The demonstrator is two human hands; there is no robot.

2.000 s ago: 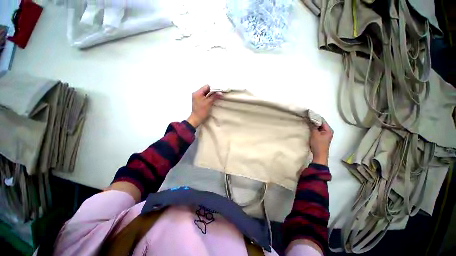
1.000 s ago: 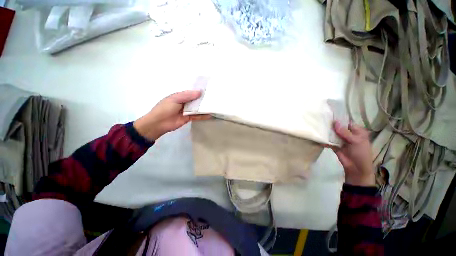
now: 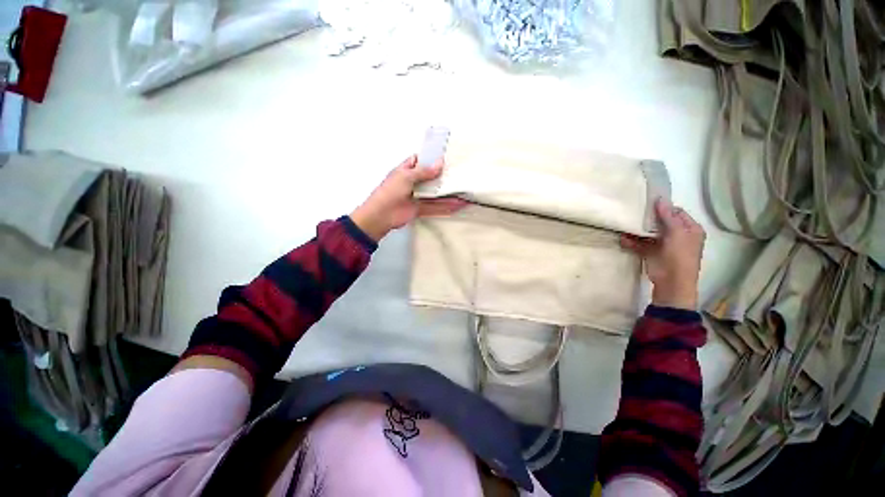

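A beige tote bag (image 3: 529, 262) lies on the table in front of me, its upper panel (image 3: 543, 184) folded over and slightly raised. Grey end patches show at the panel's left (image 3: 434, 148) and right (image 3: 657, 194) ends. The bag handles (image 3: 519, 369) loop toward me from the near edge. My left hand (image 3: 403, 197) grips the panel's left end, thumb on top and fingers under the fold. My right hand (image 3: 671, 250) grips the right end the same way, fingers partly hidden under the panel.
A stack of folded bags (image 3: 58, 252) is at the left, handles hanging off the edge. A pile of loose bags with tangled handles (image 3: 796, 194) is at the right. At the far side are plastic wrapping (image 3: 223, 44), loose tags (image 3: 383, 29), a tag bag (image 3: 534, 29) and a red dispenser (image 3: 37, 53).
Compared with two seconds ago, the upper panel is now folded over and the grey patches show. Since one second ago the panel has lowered toward the bag. Both hands still hold its ends.
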